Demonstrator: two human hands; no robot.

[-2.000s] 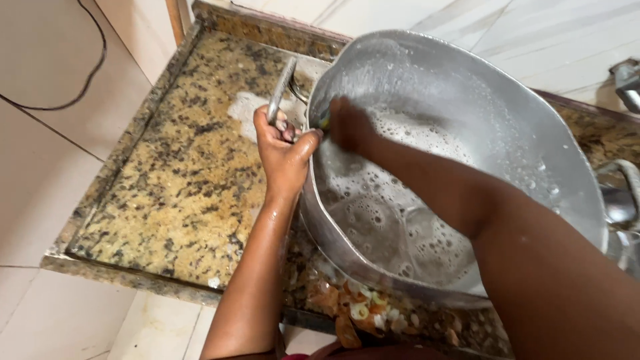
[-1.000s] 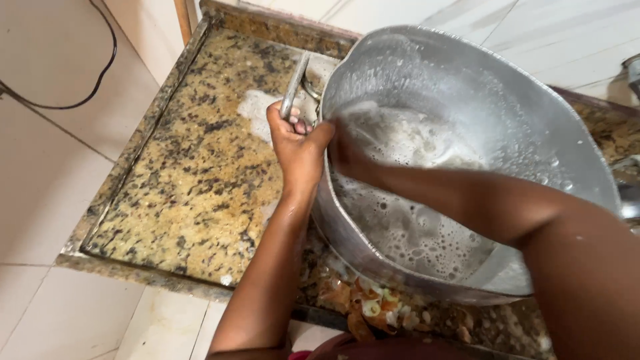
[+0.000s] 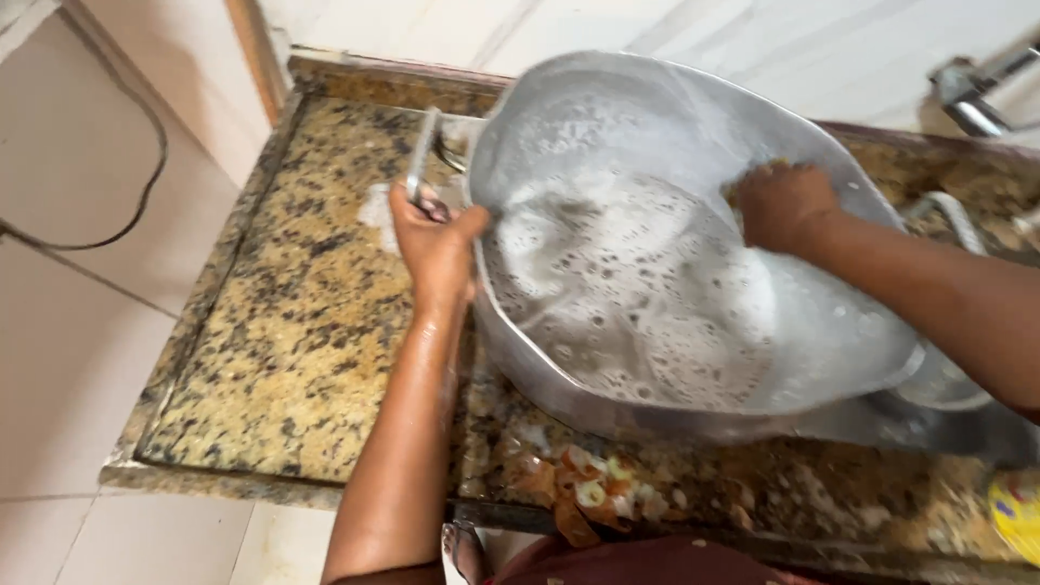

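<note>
A large dented aluminium pot [image 3: 561, 370] stands tilted over the granite counter, with foamy grey water [image 3: 626, 284] inside. My left hand [image 3: 435, 227] is closed around the pot's metal side handle [image 3: 422, 154], its thumb near the rim. Inside the pot, my right hand [image 3: 784, 203] presses against the far right wall. A bit of a yellowish-green scrubbing sponge [image 3: 780, 162] shows at its fingers; most of the sponge is hidden under the hand. Suds cling to the pot's inner wall.
Granite counter [image 3: 284, 325] lies left of the pot. Onion skins and vegetable scraps [image 3: 593, 487] lie at its front edge. A metal tap [image 3: 967, 97] is on the tiled wall at right. Other metal ware [image 3: 946, 390] sits below the pot's right side, and a yellow package [image 3: 1016, 520] is at lower right.
My right hand has moved from the pot's left inner wall, beside my left hand, across to the right inner wall. My left hand stays at the handle.
</note>
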